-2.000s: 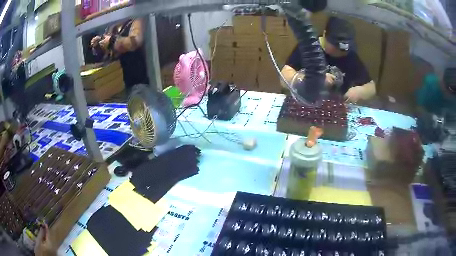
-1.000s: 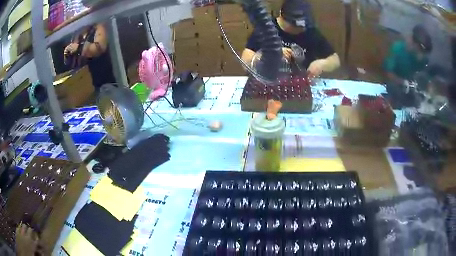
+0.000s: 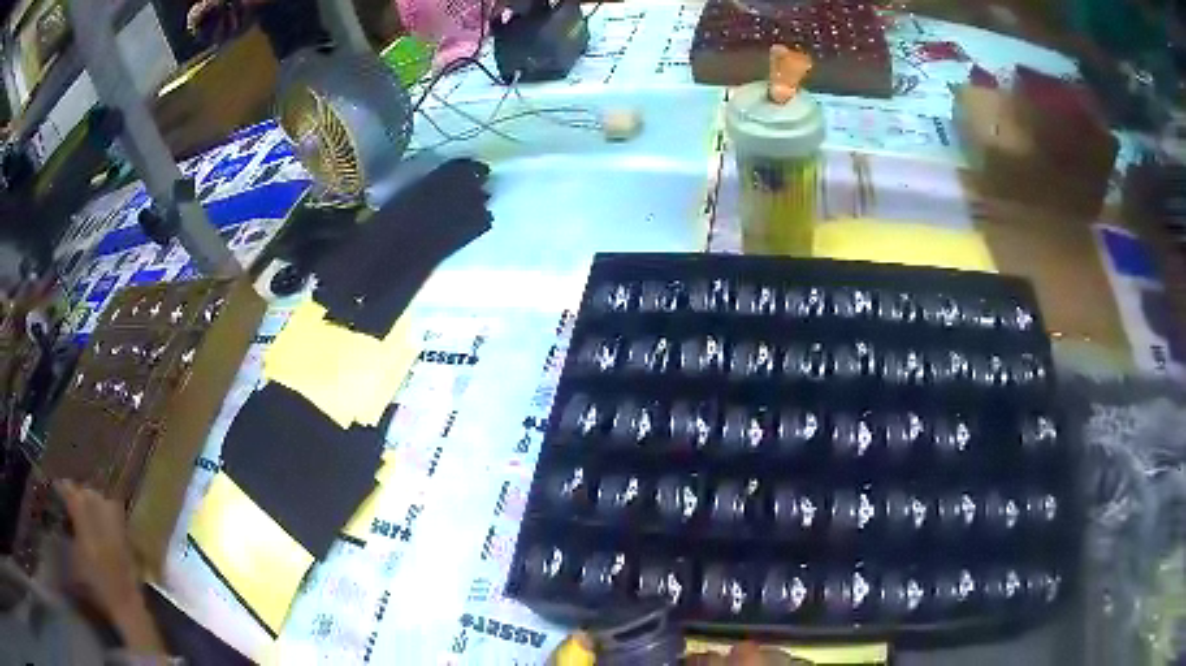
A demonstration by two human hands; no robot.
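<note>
A black divided tray (image 3: 832, 462) holds rows of round black parts on edge, with one gap near the right end of its middle row. At the bottom edge, a dark round part (image 3: 640, 638) shows beside a yellow-covered fingertip of my left hand (image 3: 574, 648), which seems to hold it. Skin-coloured fingertips of my right hand (image 3: 744, 656) show just right of the part, at the tray's front edge. Both hands are mostly cut off by the frame, and the right hand's grip is hidden.
Black sheets (image 3: 306, 468) and yellow sheets (image 3: 341, 367) lie left of the tray. A lidded cup (image 3: 777, 176) stands behind it. Plastic bags (image 3: 1138, 488) lie at right. Another person's hand (image 3: 111, 559) is by a partition box (image 3: 195, 429). A grey fan (image 3: 341, 128) stands upper left.
The view has tilted downward, so the tray shows whole and higher in the picture. Fingertips and a round part have come into view at the bottom edge.
</note>
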